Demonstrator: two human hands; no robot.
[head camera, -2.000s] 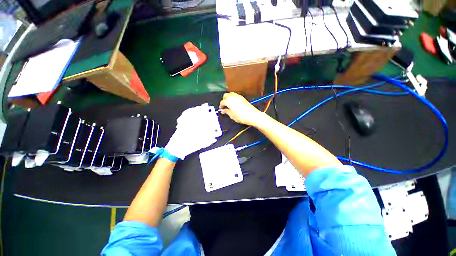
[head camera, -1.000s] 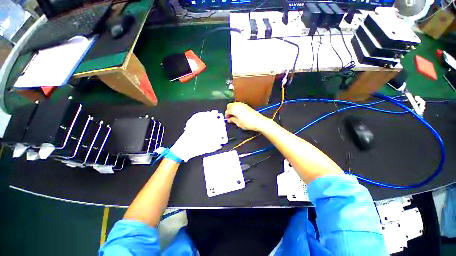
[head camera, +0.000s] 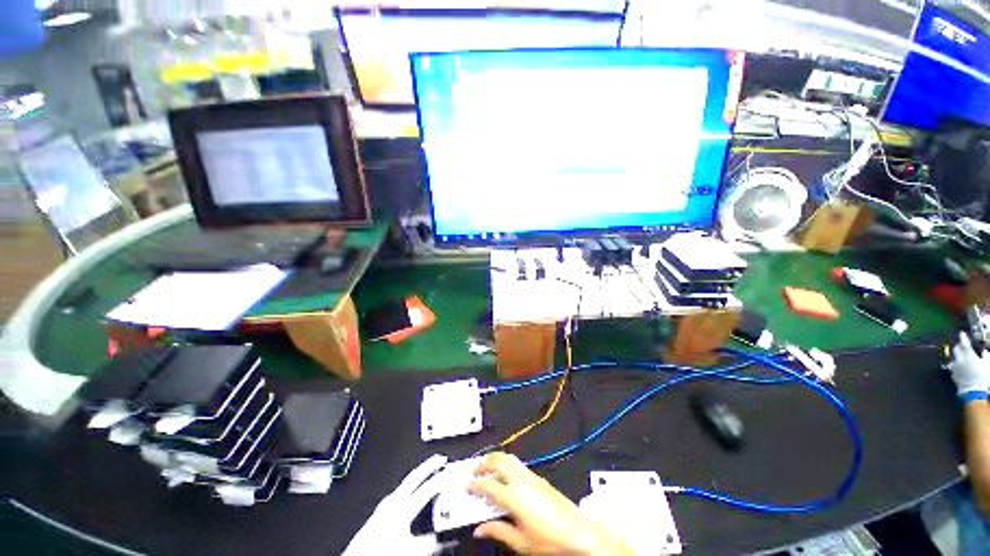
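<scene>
A flat white square unit (head camera: 460, 500) lies on the black mat at the bottom centre. My left hand (head camera: 396, 515), in a white glove, is at its left side. My bare right hand (head camera: 534, 506) lies over its top and right side with the fingers on it. A second white unit (head camera: 451, 409) lies behind it with a blue cable (head camera: 641, 392) at its right edge. A third white unit (head camera: 638, 510) lies to the right, also cabled, partly behind my right hand. An orange lead (head camera: 556, 399) runs down from the riser towards the middle unit.
Stacked black units (head camera: 201, 407) stand at left. A riser (head camera: 525, 302) holds adapters and a smaller stack (head camera: 698, 270), below the large monitor (head camera: 575, 147). A mouse (head camera: 718, 419) lies inside the blue cable loop. Another person's gloved hand (head camera: 969, 366) is at the right edge.
The view has tilted up, showing the monitors. My hands have left the back unit, which now lies on the mat with a blue cable, and are on the middle unit.
</scene>
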